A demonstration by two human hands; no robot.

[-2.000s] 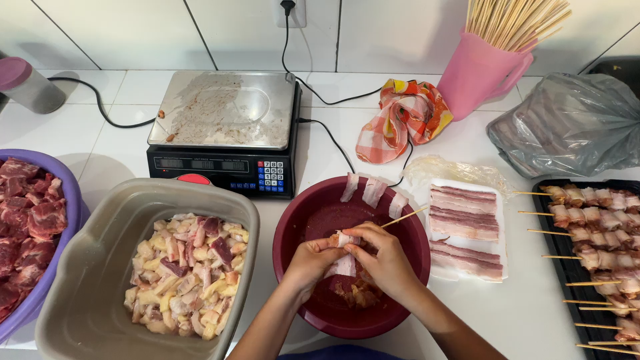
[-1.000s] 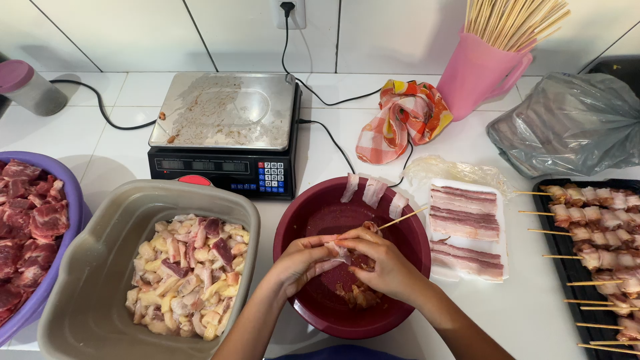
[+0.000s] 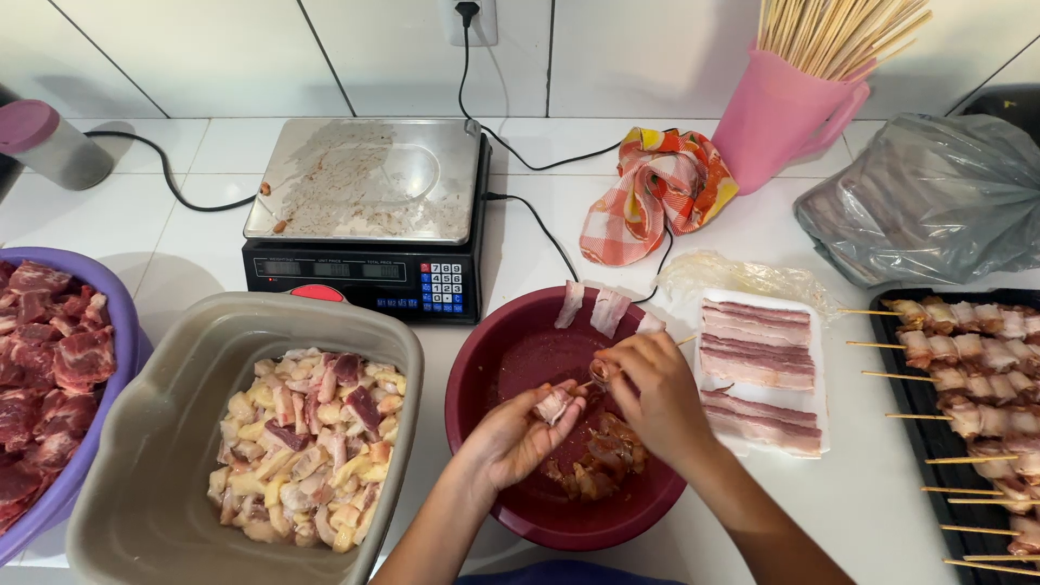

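Note:
My left hand (image 3: 524,435) is over the maroon plastic bowl (image 3: 475,479), palm up, its fingers around a bacon-wrapped meat roll (image 3: 554,405). My right hand (image 3: 660,390) holds a wooden skewer (image 3: 686,340) with another wrapped piece (image 3: 600,370) near its tip, which points at the left hand's roll. Seasoned raw meat pieces (image 3: 605,463) lie in the bowl below. Short bacon strips (image 3: 608,312) hang on the bowl's far rim, the rightmost partly hidden by my right hand. Sliced bacon (image 3: 757,357) rests on a white foam tray (image 3: 819,345) to the right.
At left stand a grey tub (image 3: 146,455) of cut meat and a purple basin (image 3: 122,325) of red meat. Behind are a digital scale (image 3: 366,179), a cloth (image 3: 658,195) and a pink pitcher (image 3: 780,114) of skewers. A grey plastic bag (image 3: 934,195) and black tray (image 3: 902,447) of skewered meat are right.
My hands were close together over the bowl; now they are apart, with the left palm turned up around the roll and the right hand higher with the skewer.

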